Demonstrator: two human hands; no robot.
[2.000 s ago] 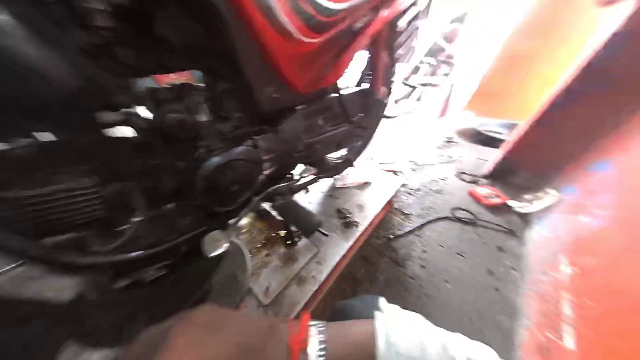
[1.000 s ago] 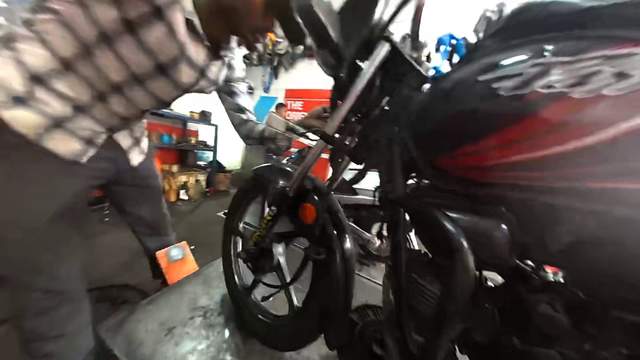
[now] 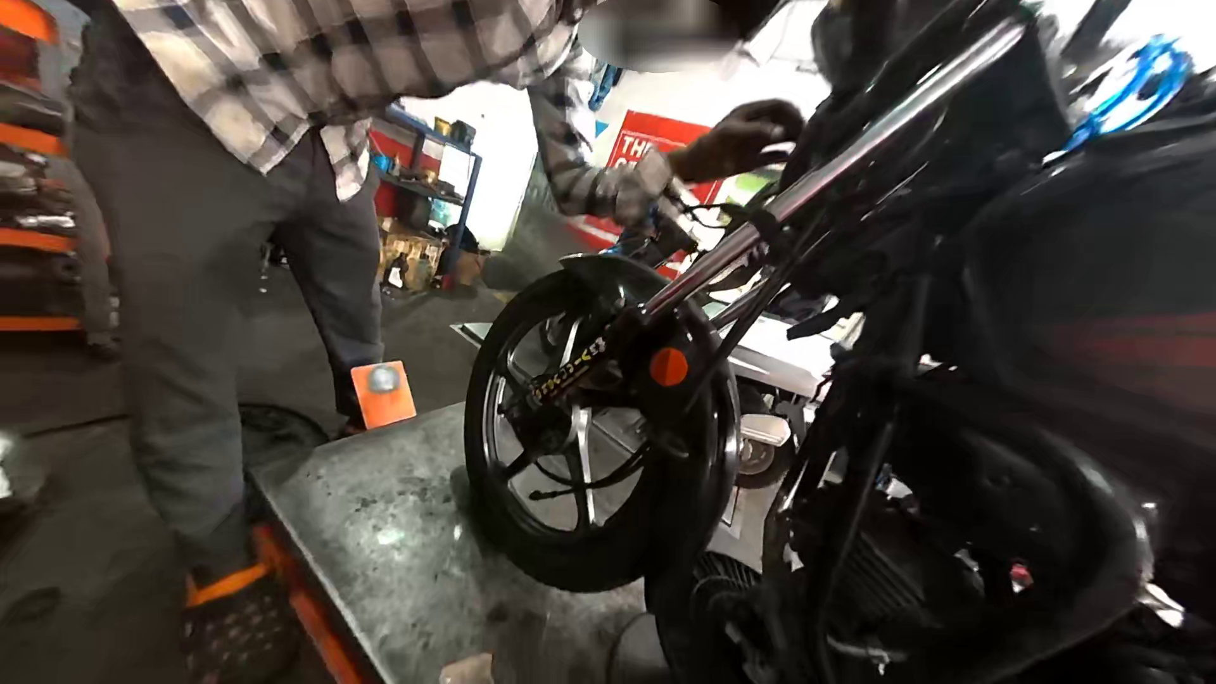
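Neither my left hand nor my right hand shows in the head view. A motorcycle stands on a metal lift platform (image 3: 380,532), its front wheel (image 3: 584,513) turned toward the left. Above the wheel are the black front fender (image 3: 627,275), a chrome fork tube (image 3: 845,166) and a round orange reflector (image 3: 668,367). The dark fuel tank (image 3: 1092,237) fills the right side. Across the wheel, a co-worker in a checked shirt (image 3: 380,57) leans over the front end, one hand (image 3: 736,142) raised near the fork and handlebar area.
The co-worker's legs (image 3: 190,285) and shoe (image 3: 242,627) are beside the platform's left edge. An orange block (image 3: 383,393) is at its far corner. Behind stand a shelf with containers (image 3: 427,176) and a red sign (image 3: 646,142). An orange-edged rack (image 3: 33,190) is at far left.
The view has swung from the motorcycle's lower side to its front wheel. A forearm with a red band and a bracelet, seen two seconds ago, is out of view.
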